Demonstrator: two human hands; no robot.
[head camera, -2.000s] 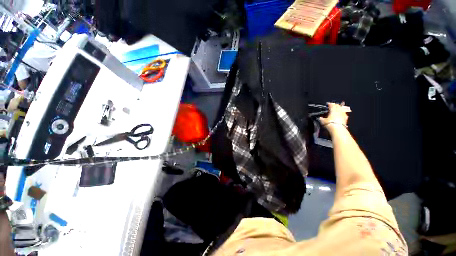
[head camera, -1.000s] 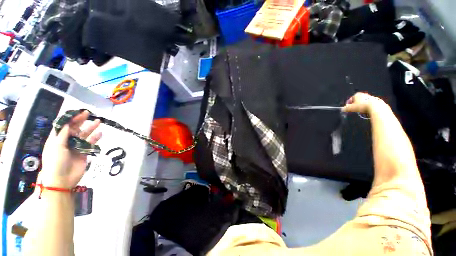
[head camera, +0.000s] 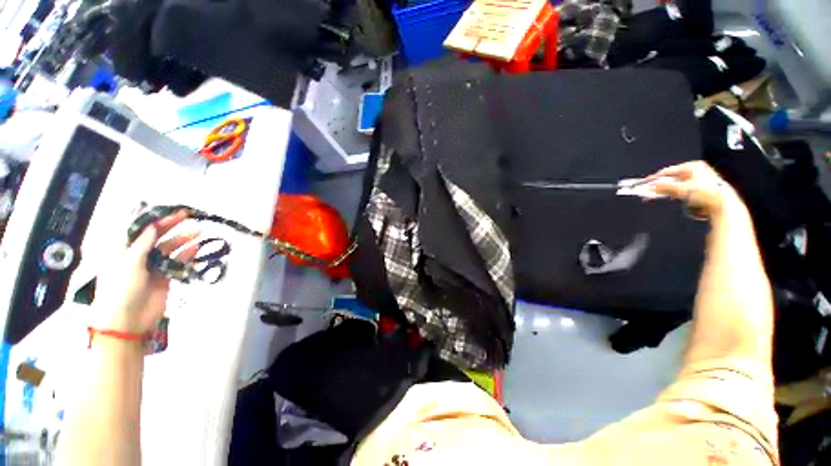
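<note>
My left hand (head camera: 146, 278) is over the white machine table at the left, fingers curled around a bunched narrow dark check binding (head camera: 219, 218). The binding runs right towards the plaid and black garment (head camera: 396, 250), which hangs in front of me. My right hand (head camera: 694, 188) pinches a small pale piece (head camera: 633, 189) above plain black cloth (head camera: 597, 118) at the right. A thin pale line runs left from the piece. Another pale, partly see-through piece (head camera: 615, 255) shows over the black cloth, blurred.
Black-handled shears (head camera: 212, 261) lie partly behind my left fingers. Orange-handled scissors (head camera: 223, 141) lie at the table's far end. An orange-red bag (head camera: 310, 227) is beside the table edge. A blue crate (head camera: 426, 32) and a red item with a pale board (head camera: 499, 27) are behind.
My left hand has come into view holding the binding, which lay across the machine table before. My right hand has moved right with the pale piece. The view has shifted.
</note>
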